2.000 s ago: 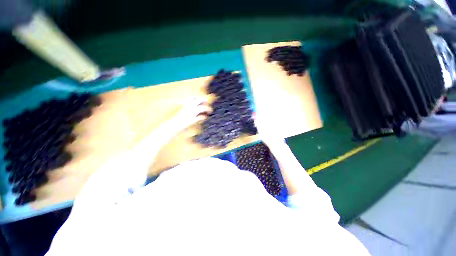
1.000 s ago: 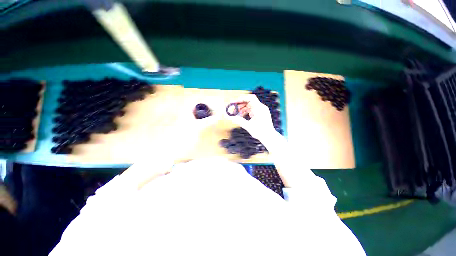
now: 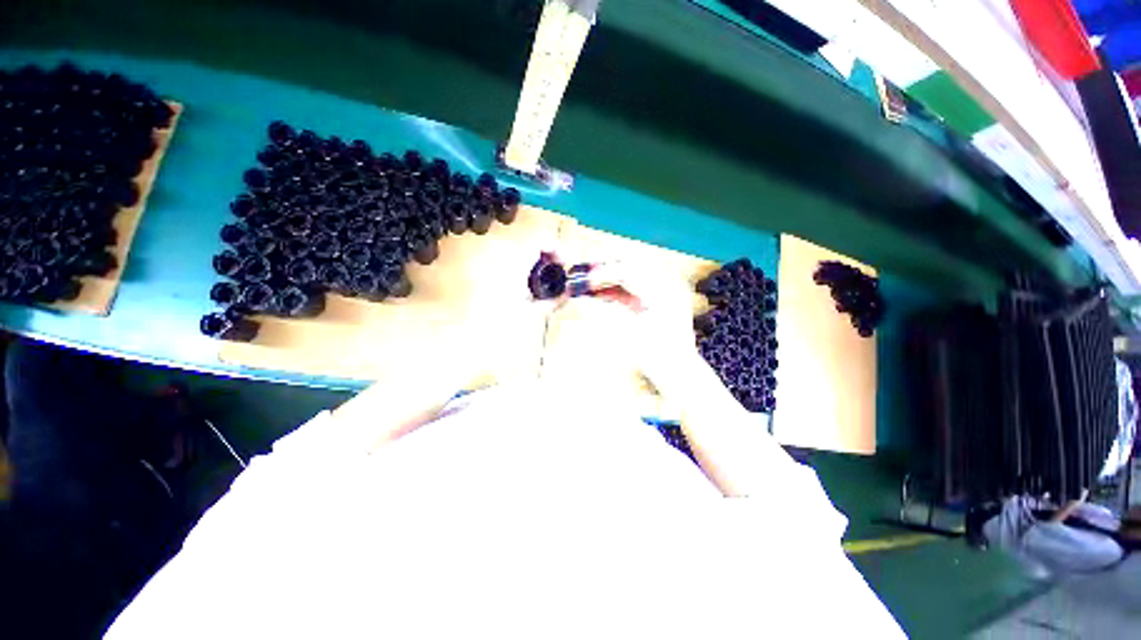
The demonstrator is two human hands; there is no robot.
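Observation:
My left hand (image 3: 503, 328) is overexposed, its fingers hard to make out. It holds a black cylindrical housing (image 3: 547, 278), dark open mouth facing me, above the middle board. My right hand (image 3: 641, 300) holds a small dark ring-like piece (image 3: 579, 281) close beside the housing's right side. Whether they touch I cannot tell. Black housings (image 3: 745, 331) stand massed right of my right hand. Smaller black pieces (image 3: 853, 295) lie on the far-right board (image 3: 826, 388). A large group of black open-mouthed units (image 3: 338, 225) stands on the board to the left.
Another batch of black cylinders (image 3: 63, 188) is at far left. A pale yellow post (image 3: 548, 94) stands at the bench's back. Black ribbed stacked trays (image 3: 1014, 400) are at right. A shelf edge (image 3: 988, 94) crosses the upper right. Part of a person (image 3: 1064, 538) shows at lower right.
Two seconds ago my left hand was at the housing group and my right lower right. Both came to the middle with parts, and the ring piece has moved closer to the housing. The view has turned.

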